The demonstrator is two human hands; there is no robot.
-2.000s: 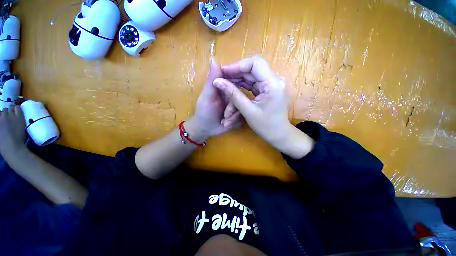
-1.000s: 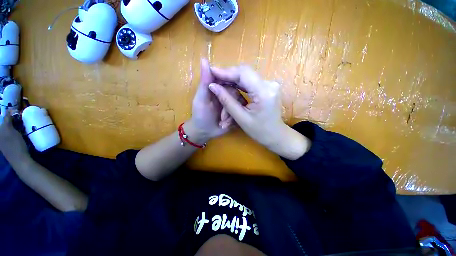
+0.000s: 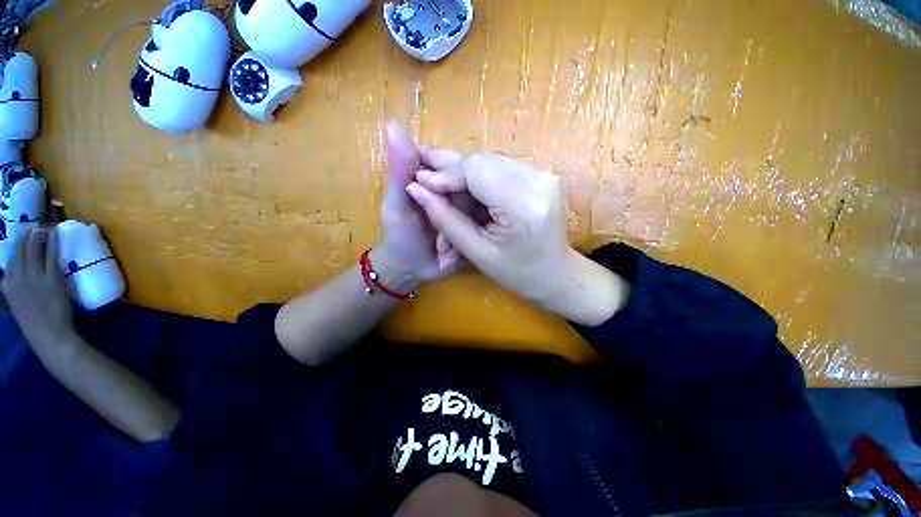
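My left hand (image 3: 406, 217), with a red beaded bracelet at the wrist, is raised over the bench, palm turned toward my right hand. My right hand (image 3: 505, 217) has its thumb and forefinger brought together against the fingers of my left hand. Whether a tiny part is between the fingertips cannot be seen. Beyond the hands, a white half-shell with circuit board (image 3: 429, 27) lies open side up. A lens head (image 3: 263, 87) with a black round face sits beside white camera housings (image 3: 184, 73).
The orange-yellow bench top (image 3: 697, 202) is under shiny wrinkled film. Another person's hand (image 3: 38, 278) is at the left edge, beside a white housing (image 3: 91, 265). More housings (image 3: 18, 96) line the far left. A red and silver object (image 3: 879, 473) is at the lower right.
My hands have shifted slightly left, and the right fingers have moved against the left hand. The other person's hand has moved toward the near white housing. The view has shifted slightly.
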